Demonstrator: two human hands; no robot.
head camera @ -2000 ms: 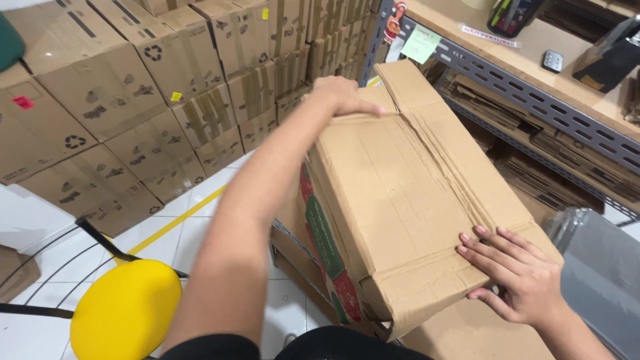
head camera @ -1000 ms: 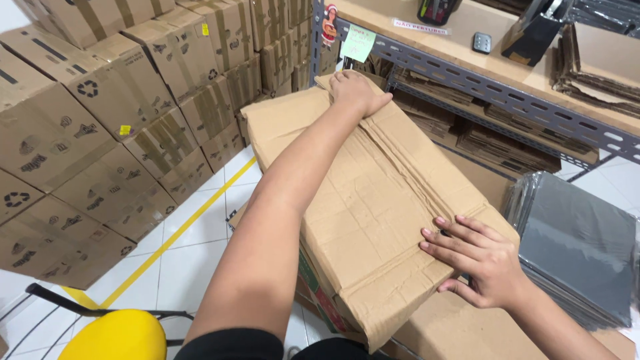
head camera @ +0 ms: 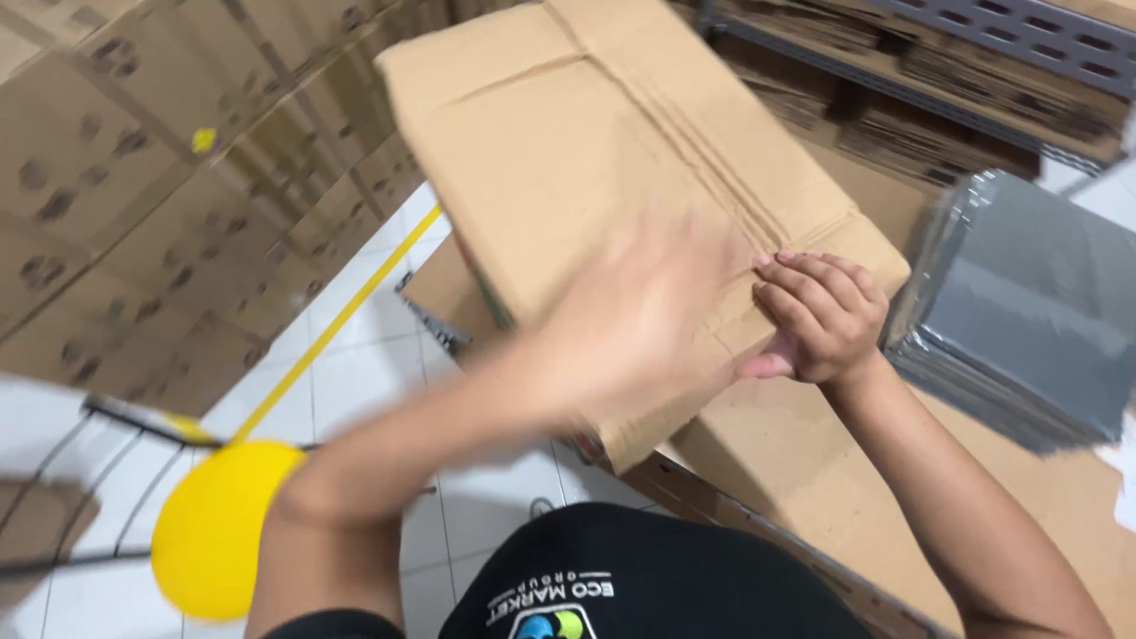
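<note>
A large cardboard box (head camera: 532,177) wrapped in folded, creased brown cardboard lies at an angle in the middle of the head view. My left hand (head camera: 648,293) is motion-blurred over the lower part of its top; whether it touches the cardboard cannot be told. My right hand (head camera: 821,311) rests on the near right corner, fingertips on the creased flap and thumb at the edge below. Part of a printed red and green side shows under the left edge of the wrap.
Stacked cartons (head camera: 177,204) line the left. A yellow stool (head camera: 222,532) stands at lower left on white tiles with a yellow floor line (head camera: 337,319). Right of the box are grey plastic-wrapped packs (head camera: 1029,302) on a brown work surface (head camera: 825,470). A metal shelf (head camera: 941,80) holds flat cardboard.
My left hand has left the far edge of the cardboard and come back towards my body, over its near part. My right hand stays by the near right corner. The view has shifted.
</note>
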